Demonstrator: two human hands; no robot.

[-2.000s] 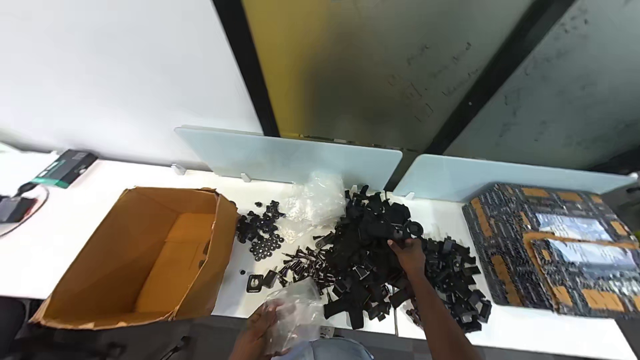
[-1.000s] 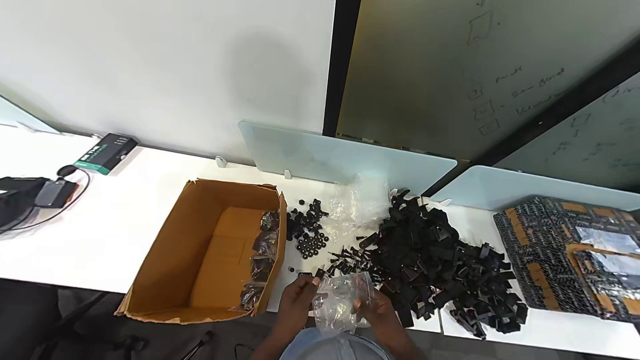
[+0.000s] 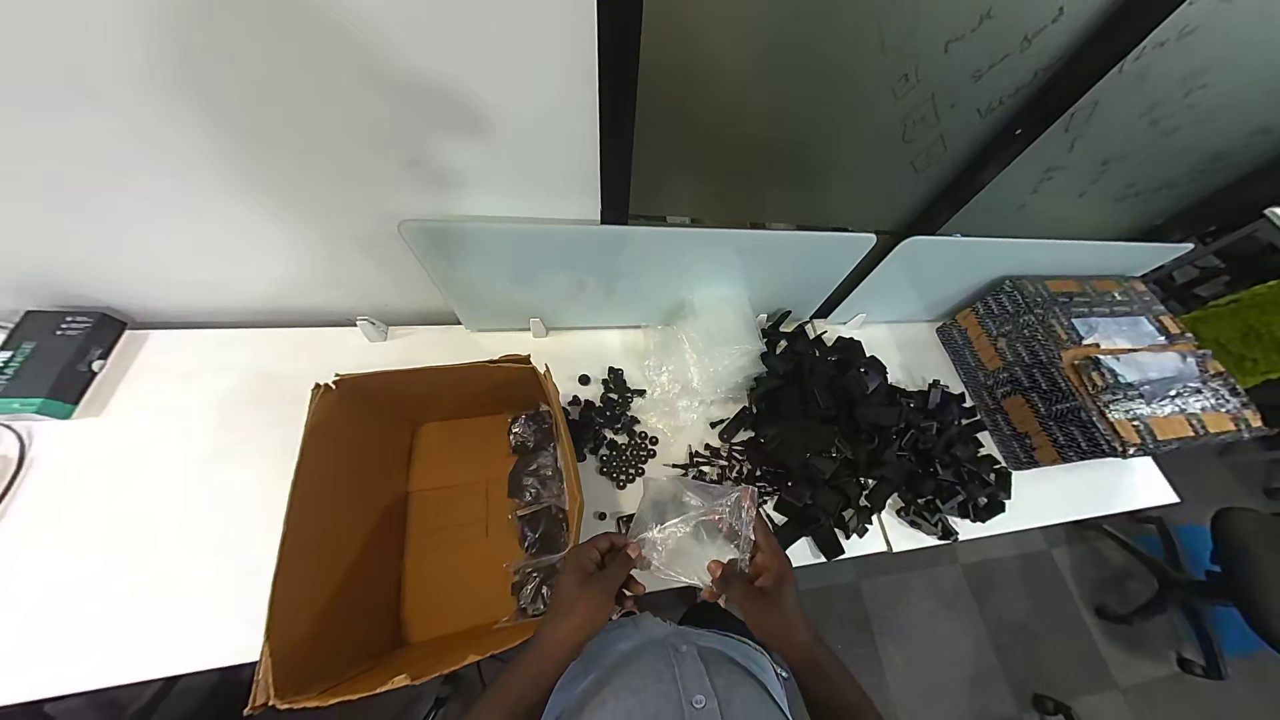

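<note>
My left hand and my right hand hold a clear plastic bag between them at the table's front edge, one at each side. The bag looks empty. Beyond it lie small black screw-like parts and, to their left, small round black parts. A large heap of black plastic parts is to the right of the bag. More clear plastic bags lie behind. Left of my hands stands an open cardboard box with several filled clear bags along its right wall.
A frosted glass divider runs along the back of the white table. A black and green box is at the far left. At the right end sits a large taped, wrapped carton; an office chair stands on the floor beyond.
My right hand has left the black heap and now holds the clear bag together with my left hand. The view has shifted.
</note>
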